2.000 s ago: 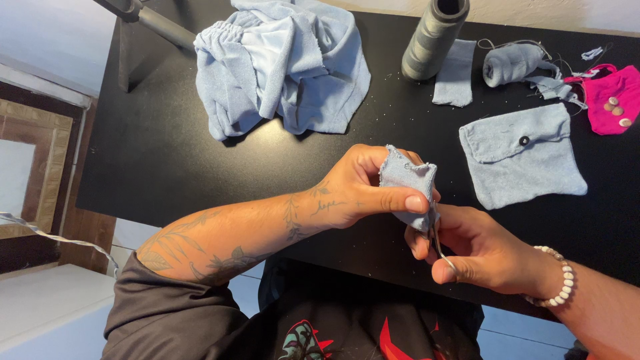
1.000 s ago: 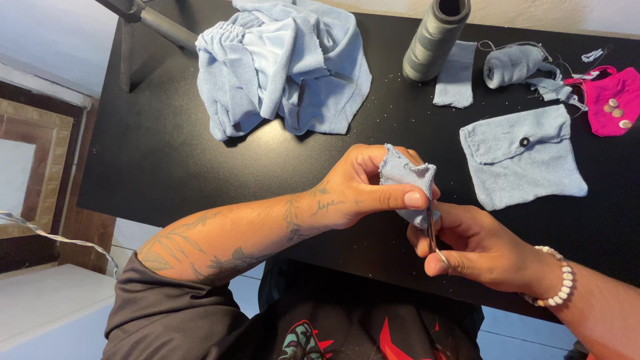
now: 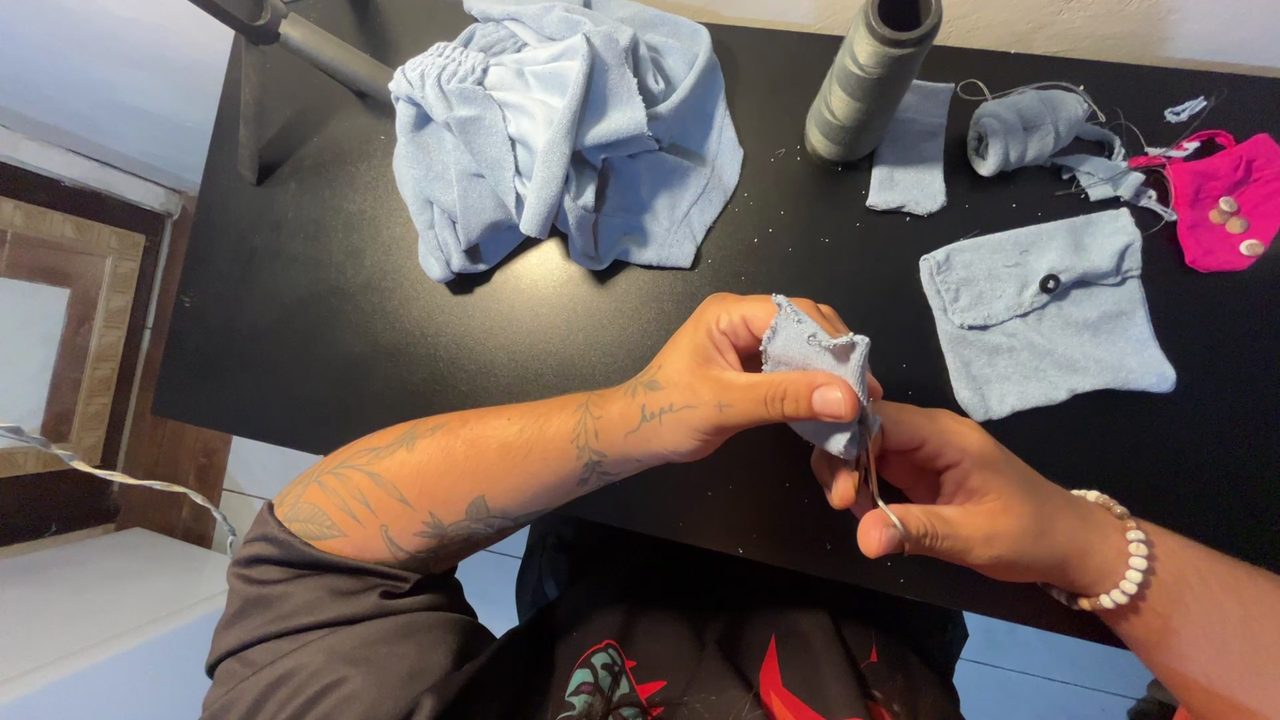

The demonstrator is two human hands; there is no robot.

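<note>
My left hand (image 3: pixel 760 375) pinches a small folded piece of light blue fabric (image 3: pixel 815 355) with frayed edges, thumb on top. Close below and to the right, my right hand (image 3: pixel 940 490) holds small metal scissors (image 3: pixel 872 470), thumb at one handle loop; their blades meet the fabric's right edge and are partly hidden by it. To the right on the black table lies a light blue fabric pouch (image 3: pixel 1050 330), its flap fastened with a dark button (image 3: pixel 1049 284). A crumpled light blue garment (image 3: pixel 570 140) with a gathered edge lies beyond my left hand.
A grey-green thread cone (image 3: pixel 865 90) stands at the back beside a fabric strip (image 3: pixel 912 150). Rolled fabric (image 3: pixel 1030 130) with loose threads and a pink cloth pouch (image 3: pixel 1225 200) bearing several buttons lie at the right. A dark stand (image 3: pixel 330 55) occupies the back left of the black table (image 3: pixel 300 350).
</note>
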